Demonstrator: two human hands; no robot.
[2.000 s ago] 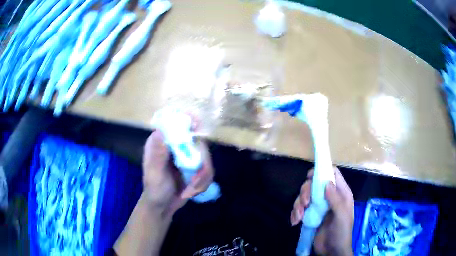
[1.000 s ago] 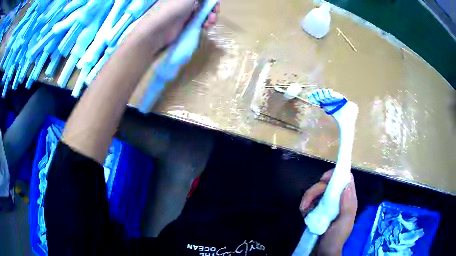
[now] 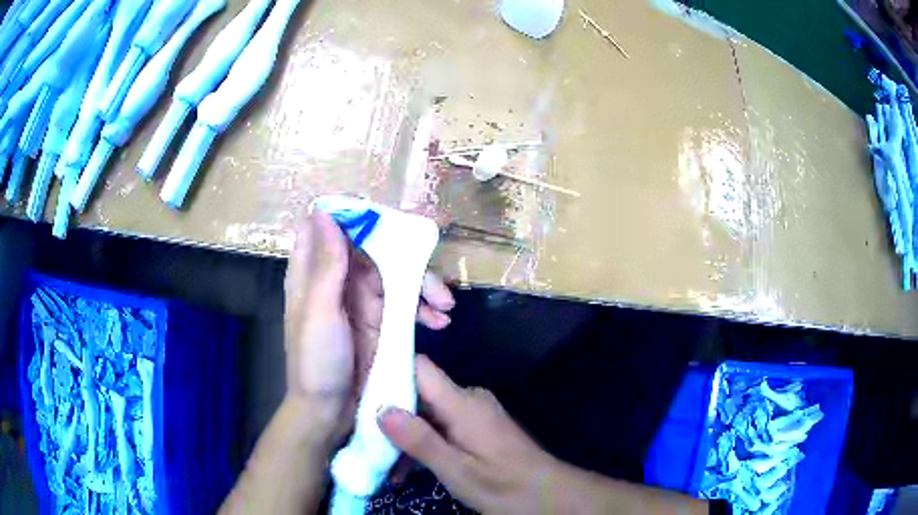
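Observation:
One white moulded leg (image 3: 400, 302) is held over my lap, its foot end up and the narrow end down. A dark-blue strap (image 3: 362, 227) shows on the foot. My left hand (image 3: 327, 322) is wrapped around the foot end from the left, with fingertips showing behind the leg at right. My right hand (image 3: 463, 433) grips the leg lower down, thumb on its front. On the table, a glue pad (image 3: 503, 206) bears a small white wad (image 3: 490, 162) and thin sticks (image 3: 539, 184). The toes are partly hidden by my left fingers.
A large heap of legs (image 3: 141, 86) fans out at upper left, a smaller one (image 3: 891, 171) at far right. A white bottle (image 3: 532, 14) is cut by the top edge, beside a loose stick (image 3: 606, 35). Blue crates of pale pieces stand below left (image 3: 161, 402) and right (image 3: 840, 422).
My left hand has come back from the heap at upper left, without the leg it held. My right hand has moved left with its leg, and both hands now hold that leg.

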